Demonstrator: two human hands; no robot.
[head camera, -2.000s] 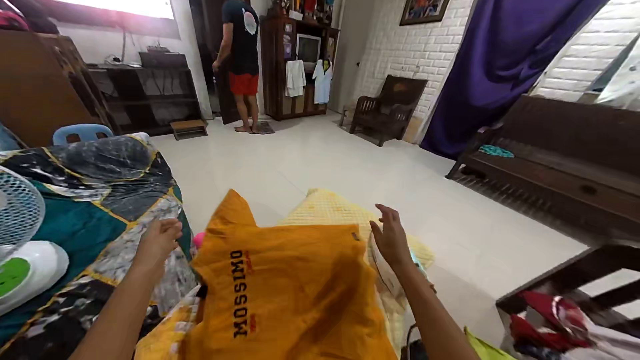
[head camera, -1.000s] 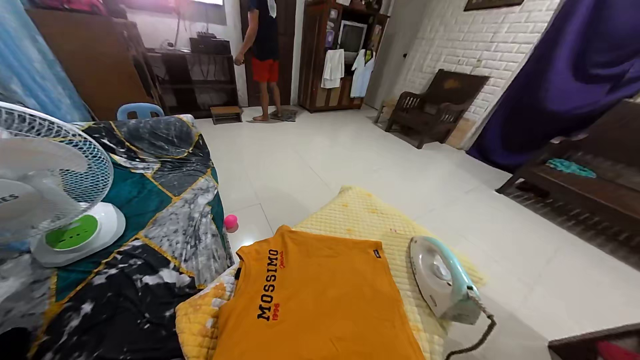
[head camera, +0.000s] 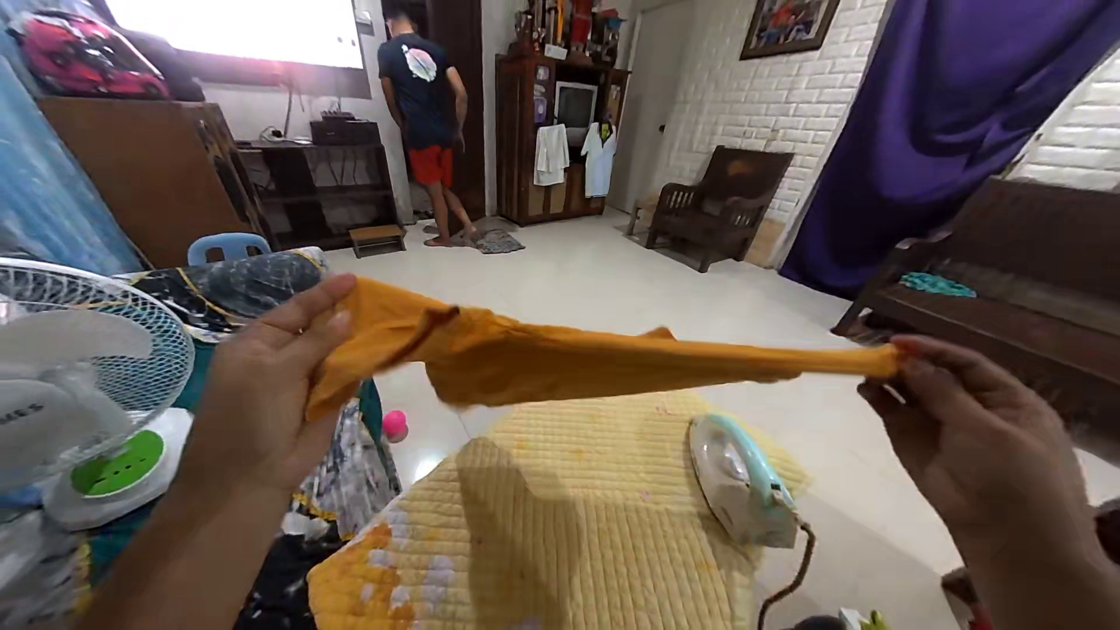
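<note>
An orange shirt (head camera: 560, 359) is stretched sideways in the air between my two hands. My left hand (head camera: 280, 376) pinches its left end, where the cloth bunches and hangs down a little. At the other end, my right hand (head camera: 962, 429) grips a narrow, taut part between thumb and fingers. Below the shirt lies a yellow quilted pad (head camera: 595, 525) with an orange and white patterned corner. A clothes iron (head camera: 739, 477) with a mint-green top rests on the pad's right part, its cord running down off the edge.
At left are an electric fan (head camera: 79, 376) and a dark patterned cloth (head camera: 236, 284). A pink ball (head camera: 395, 425) lies on the floor. Farther back, a person (head camera: 424, 114) stands by a doorway. A wooden armchair (head camera: 722, 210) and a wooden bench (head camera: 1032, 254) stand at right.
The orange shirt, spread on the pad one second ago, is now lifted and stretched between my hands. My hands, out of view then, are back in view. The view has shifted.
</note>
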